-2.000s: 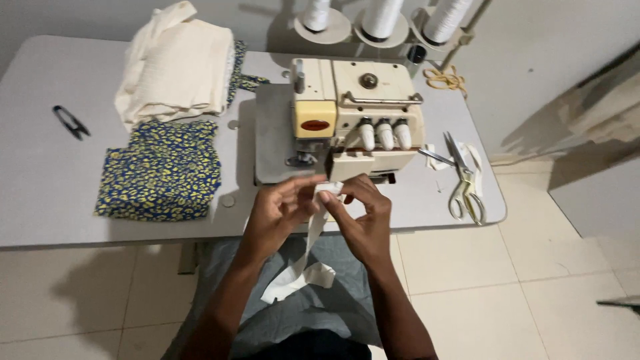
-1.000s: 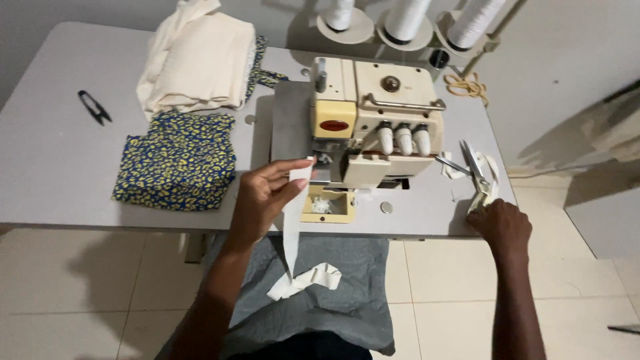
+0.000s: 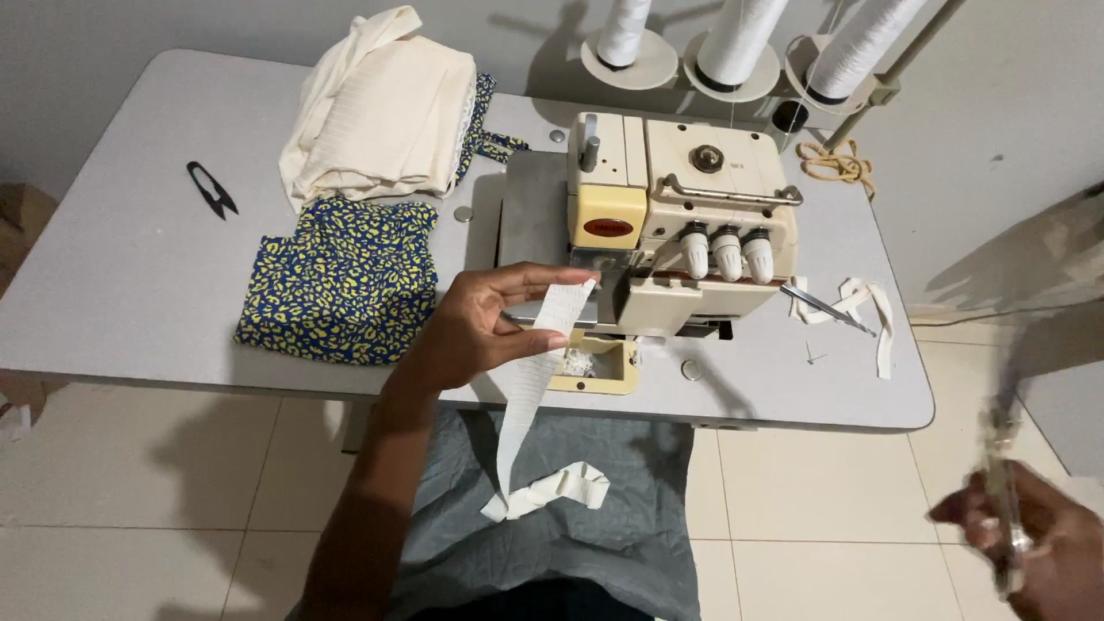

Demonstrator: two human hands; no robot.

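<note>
My left hand (image 3: 483,323) pinches one end of a cream fabric strip (image 3: 535,379) between thumb and fingers, in front of the overlock sewing machine (image 3: 690,198). The strip hangs down, and its lower part lies folded on the grey cloth (image 3: 561,457) over my lap. At the lower right, beyond the table edge, my right hand (image 3: 1026,535) grips the scissors (image 3: 1000,466), blades upward and blurred by motion. Below the machine's front is a small cream tray (image 3: 630,371) with white scraps in it.
A blue and yellow patterned fabric (image 3: 345,285) and folded cream fabric (image 3: 388,121) lie left of the machine. Black thread snips (image 3: 212,190) rest farther left. Tweezers (image 3: 828,309) and a loose cream strip (image 3: 884,332) lie at the right. Thread cones (image 3: 742,43) stand behind.
My right hand left the strip, reached the scissors on the table's right, and has lifted them off, out past the table edge. My left hand still holds the strip.
</note>
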